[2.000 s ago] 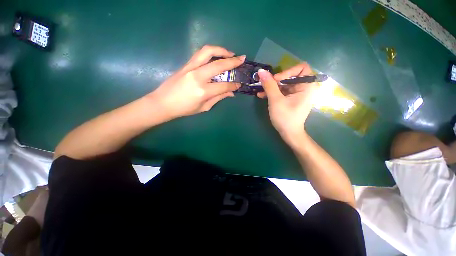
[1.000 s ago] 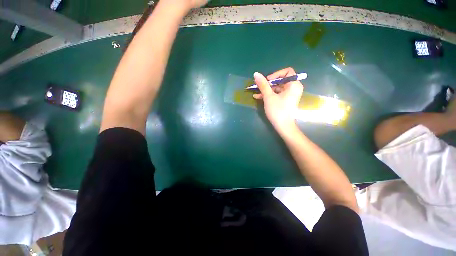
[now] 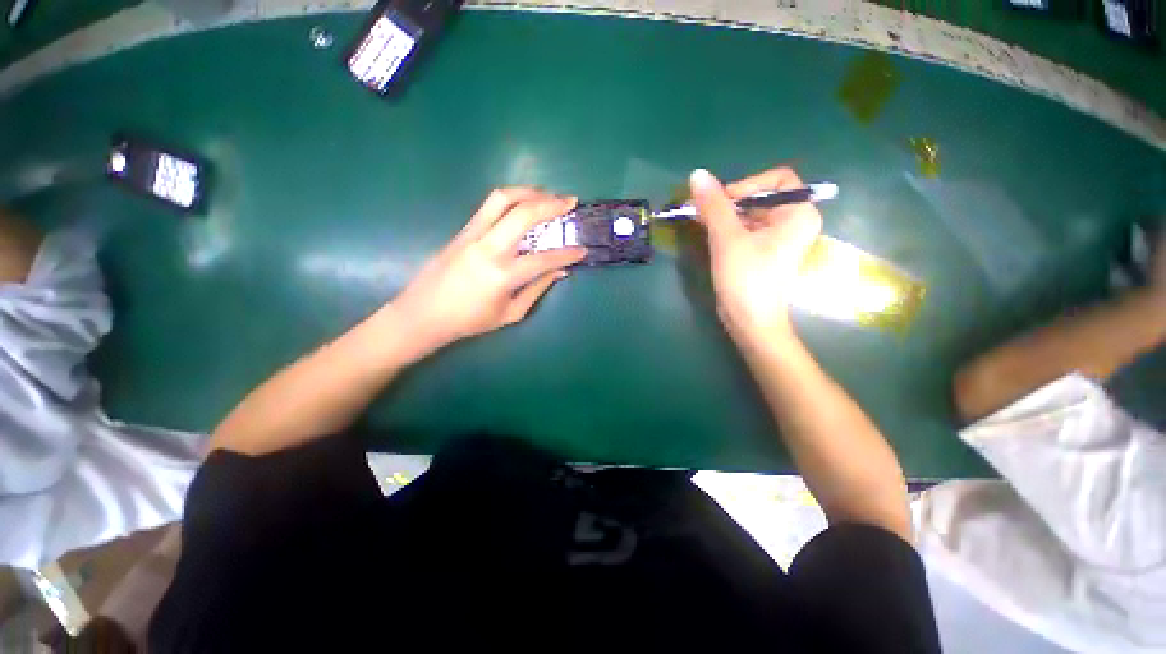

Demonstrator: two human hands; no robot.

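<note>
My left hand holds a black phone handset by its pale label end, fingers on both long edges. A round whitish disc shows at its right end. My right hand holds a slim pen-like tool like a pencil, its pale rear end pointing right. The tool's tip is close to the handset's right end, where a tiny yellow bit shows; whether they touch is unclear. The amber tape sheet lies partly behind my right hand and glares white.
A waiting handset lies at left and other black units lie at the upper left by the pale rail. Amber scraps and a clear film lie at right. People's white-sleeved arms are at both sides.
My left hand has come back from beyond the rail to the middle and now holds a handset. Black units now show at the upper left rail. My right hand still holds the tool.
</note>
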